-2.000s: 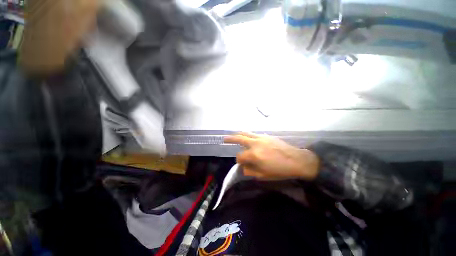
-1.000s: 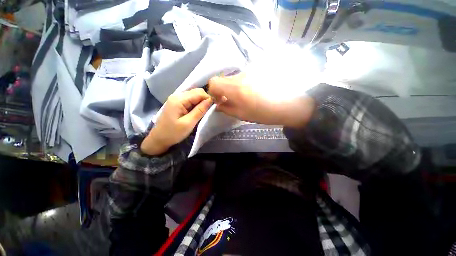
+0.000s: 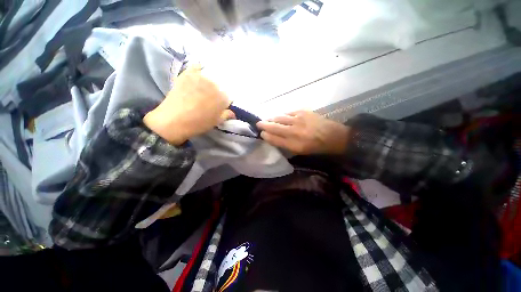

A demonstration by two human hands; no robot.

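A light grey garment panel [image 3: 243, 155] lies over the table's front edge and hangs towards the lap. A dark strip [image 3: 244, 115] runs along its edge between my hands. My left hand [image 3: 197, 102] is closed on the panel near the machine, with the cloth bunched beside and under it. My right hand [image 3: 297, 132] pinches the end of the dark strip at the table's front edge. The sewing machine head [image 3: 220, 17] is at the top; glare hides its needle and presser foot.
A pile of striped grey pieces [image 3: 34, 63] is heaped at the left. The pale machine table [image 3: 343, 74] has a measuring scale [image 3: 365, 105] along its front edge. A translucent pale sheet [image 3: 394, 23] lies right of the machine head. Red openwork [image 3: 511, 211] shows at the far right.
The view has turned, so the table edge slants. My hands, together on the cloth one second ago, are now apart with the dark strip between them. The left is nearer the machine.
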